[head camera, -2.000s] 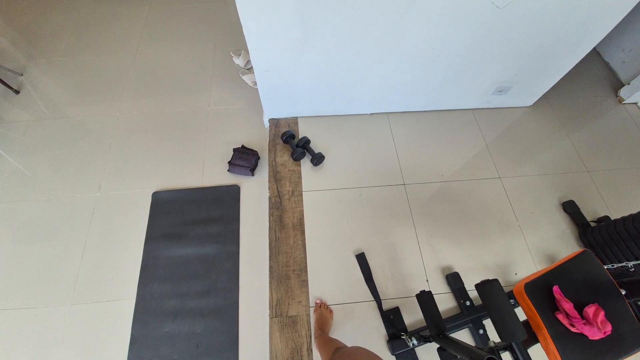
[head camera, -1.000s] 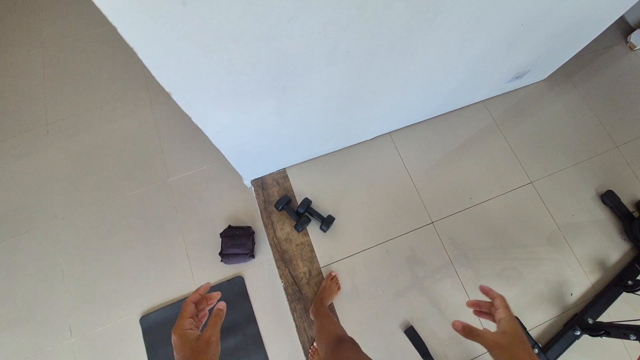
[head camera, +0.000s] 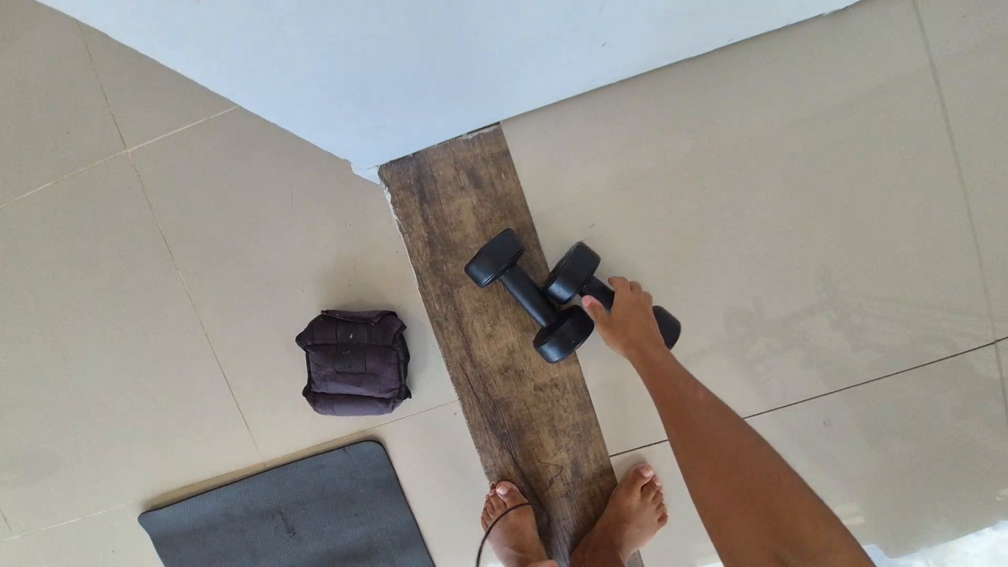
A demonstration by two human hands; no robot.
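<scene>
My right hand [head camera: 626, 319] reaches down from the lower right and lies over the handle of the right black dumbbell [head camera: 573, 273], thumb on the near side and fingers over the far side. How firmly it grips cannot be told. Close beside it, the left black dumbbell [head camera: 529, 295] rests slanted on the wood-look floor strip [head camera: 472, 315], its lower head near the other dumbbell. My left hand is out of view. To the left, a dark purple padded fabric bundle [head camera: 356, 364], perhaps folded ankle weights, lies on the tiles.
A dark exercise mat [head camera: 291, 512] lies at the lower left. The end of a white wall [head camera: 378, 71] stands at the top, meeting the floor strip. My bare feet [head camera: 516, 524] are at the bottom, with a thin dark cord across the left one. Beige floor tiles [head camera: 787, 236] spread to the right.
My right hand has come to the right dumbbell, and my left hand has left the view. Both dumbbells are still on the floor. The view has moved closer to the floor.
</scene>
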